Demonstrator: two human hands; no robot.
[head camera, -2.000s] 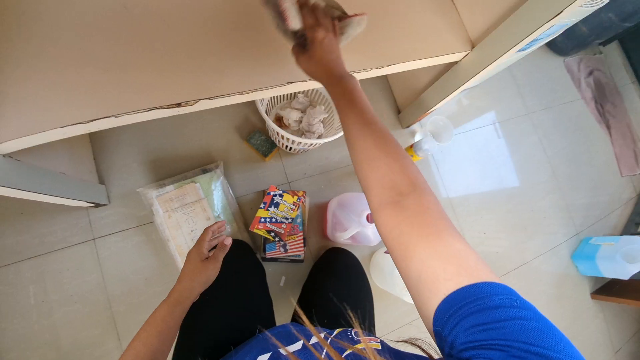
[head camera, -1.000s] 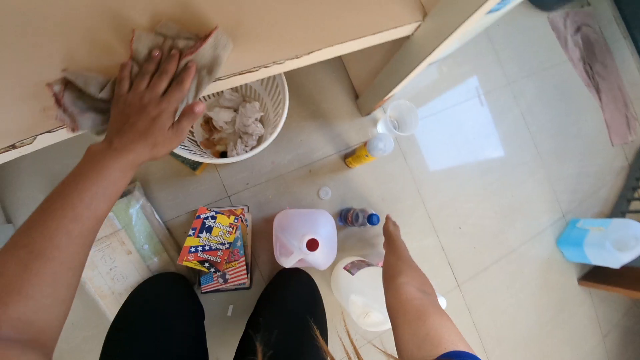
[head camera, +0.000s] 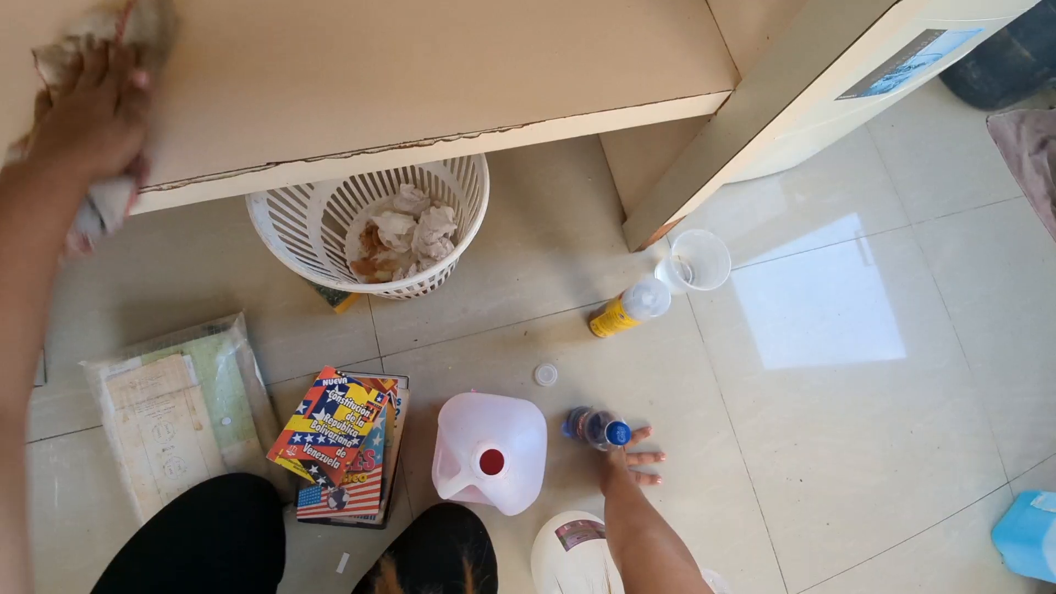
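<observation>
At the upper left, my left hand (head camera: 92, 115) presses on a crumpled, stained cloth (head camera: 115, 198) on the beige shelf board (head camera: 429, 74); part of the cloth hangs over the board's front edge. My right hand (head camera: 634, 462), fingers spread, leans on the tiled floor beside a small clear bottle with a blue cap (head camera: 617, 433), which partly covers it. A pinkish plastic jug (head camera: 520, 429) with an uncapped mouth stands to the left of that bottle. Near my right forearm is a white container (head camera: 569, 553) with a label.
A white plastic basket (head camera: 301, 268) with crumpled paper stands partly beneath the board. Booklets (head camera: 330, 421) and a clear plastic sleeve of papers (head camera: 165, 412) lie near my knees. A yellow-labelled bottle (head camera: 615, 318), a clear cup (head camera: 705, 260) and a blue container (head camera: 1027, 532) are rightward.
The cloth, in my right hand two seconds ago, is now under my left hand. My left hand has left my knee; my right hand has come down to the floor.
</observation>
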